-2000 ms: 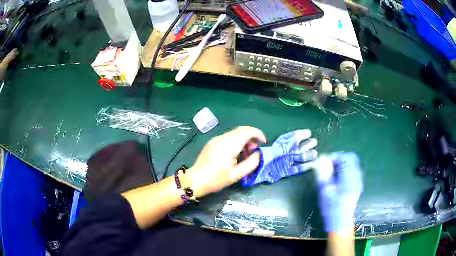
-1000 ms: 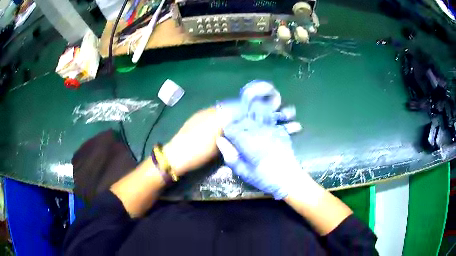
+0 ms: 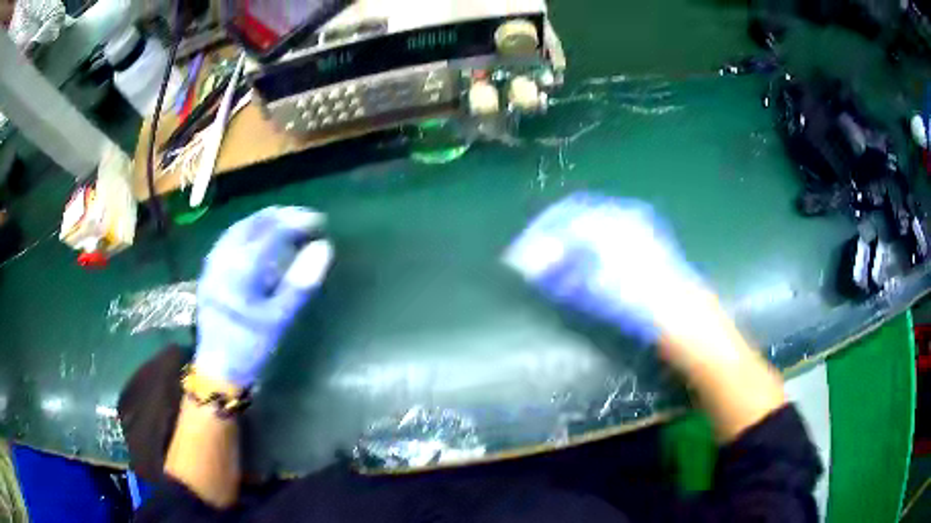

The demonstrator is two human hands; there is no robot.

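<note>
My left hand [image 3: 255, 291] wears a blue-white glove and is over the green mat [image 3: 439, 245] at the left. Its thumb and fingers are curled with a gap between them, and nothing shows in it. My right hand [image 3: 607, 260], also gloved and blurred, is over the mat right of centre. Its fingers are bent inward, and blur hides whether it holds anything. The hands are well apart. The white socket does not show.
The test instrument [image 3: 357, 87] stands on a wooden board at the back, with a phone [image 3: 286, 22] on it and cream terminals [image 3: 502, 96] at its lower right. Black adapters [image 3: 858, 174] lie at the right. A white carton [image 3: 99, 209] stands at the left. Plastic film [image 3: 421, 439] lies at the front edge.
The left hand, bare two seconds ago, now wears the glove that lay on the mat. The hands have separated, left hand to the left and right hand to the right. The camera view has shifted.
</note>
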